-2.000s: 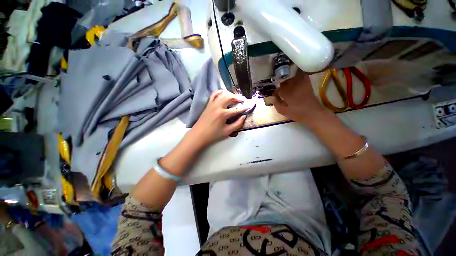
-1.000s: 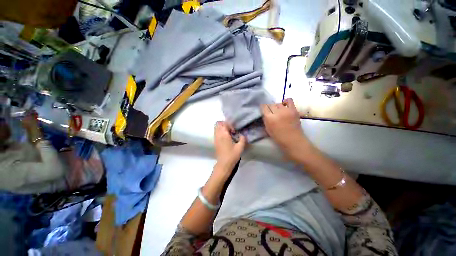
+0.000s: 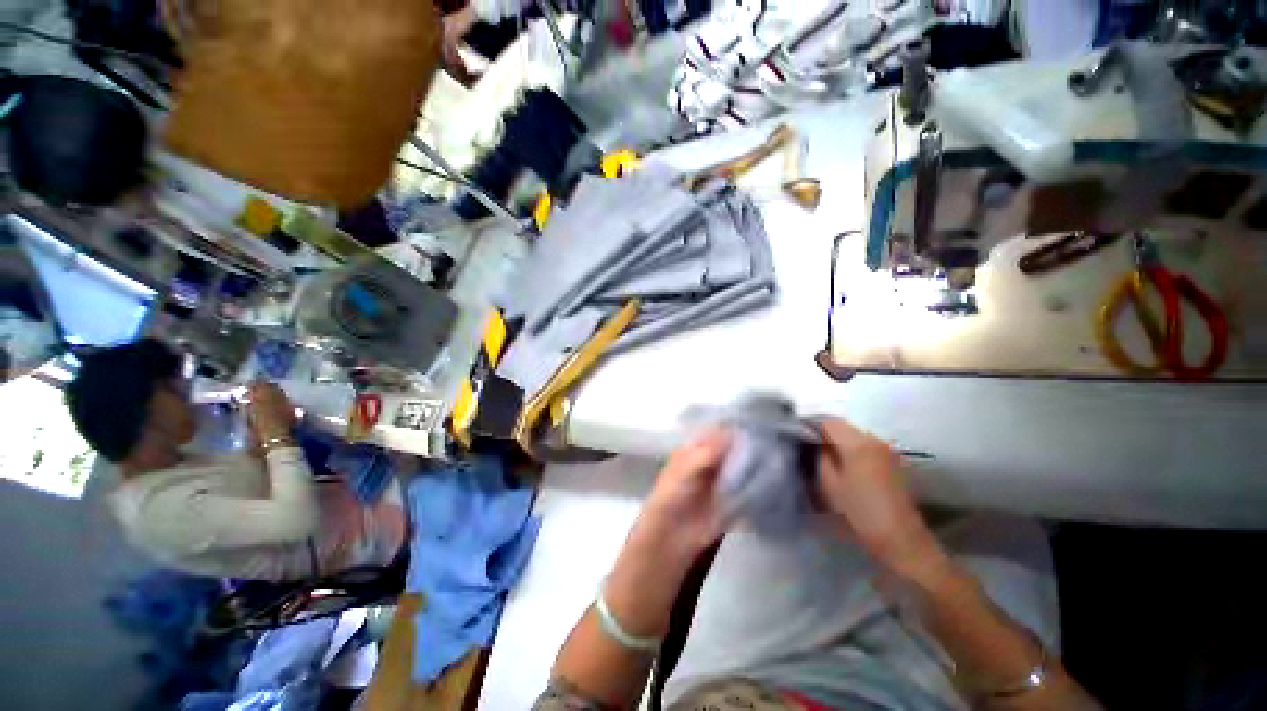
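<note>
A small grey garment piece (image 3: 762, 465), crumpled and blurred, is held between my two hands above my lap, at the table's front edge. My left hand (image 3: 691, 486) grips its left side and my right hand (image 3: 864, 489) grips its right side; the right fingertips are partly hidden by the fabric. The sewing machine (image 3: 1028, 160) stands at the upper right, and its lit needle area (image 3: 945, 295) has no hand at it. A fanned stack of grey cut pieces (image 3: 646, 250) lies on the table to the left of the machine.
Scissors (image 3: 1164, 322) with yellow and red loops lie right of the needle. A tan-gold strip (image 3: 591, 364) lies beside the stack. Blue fabric (image 3: 466, 556) hangs at lower left. Another person (image 3: 209, 472) sits at a machine on the left. Striped white fabric (image 3: 778, 63) is heaped beyond the table.
My hands left the needle area and brought the grey piece down over my lap, where it is now bunched up. The view has swung left, showing more of the other person.
</note>
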